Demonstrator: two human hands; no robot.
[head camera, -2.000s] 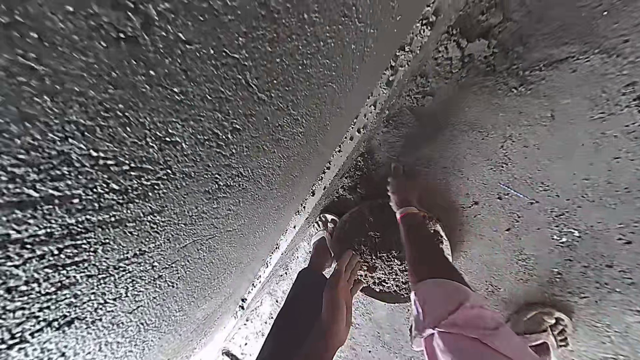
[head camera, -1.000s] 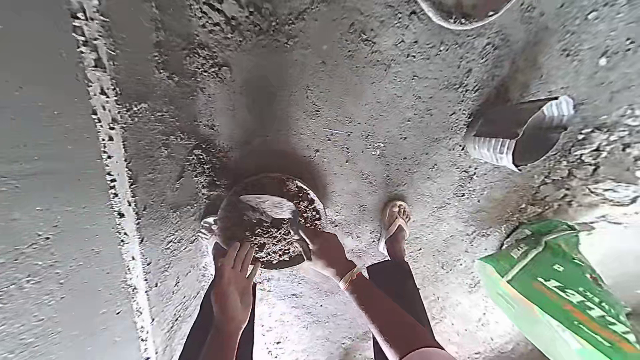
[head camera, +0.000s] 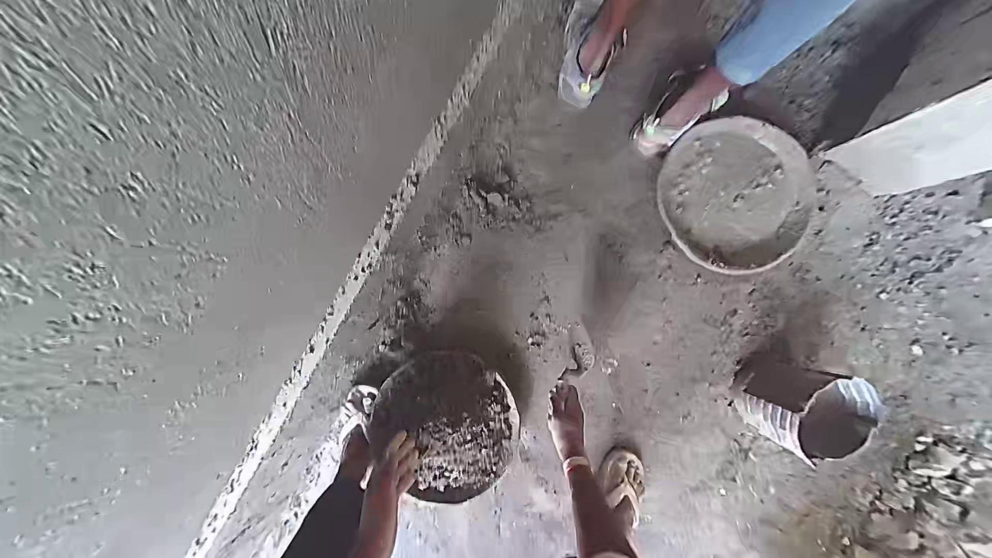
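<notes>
A round pan (head camera: 515, 403) with dark, crumbly mortar in it stands on the floor by my left foot. My left hand (head camera: 397, 465) rests at its lower left rim, fingers over the edge; whether they grip it is unclear. To the right of the pan, my right hand (head camera: 566, 415) is closed round the handle of a trowel (head camera: 581, 353), which is low over the floor and blurred. Whether its blade touches the floor cannot be told.
A rough plastered wall (head camera: 194, 232) with a pale bottom edge runs along the left. Another person's sandalled feet (head camera: 682, 116) stand beside a second round pan (head camera: 802, 178). A cut metal container (head camera: 763, 422) lies at the right, above rubble (head camera: 930, 480). My right foot (head camera: 622, 477) is near my right arm.
My right hand has moved with the trowel from over the pan to the floor on its right. The view has swung, and another person's feet now show. My left hand remains at the pan.
</notes>
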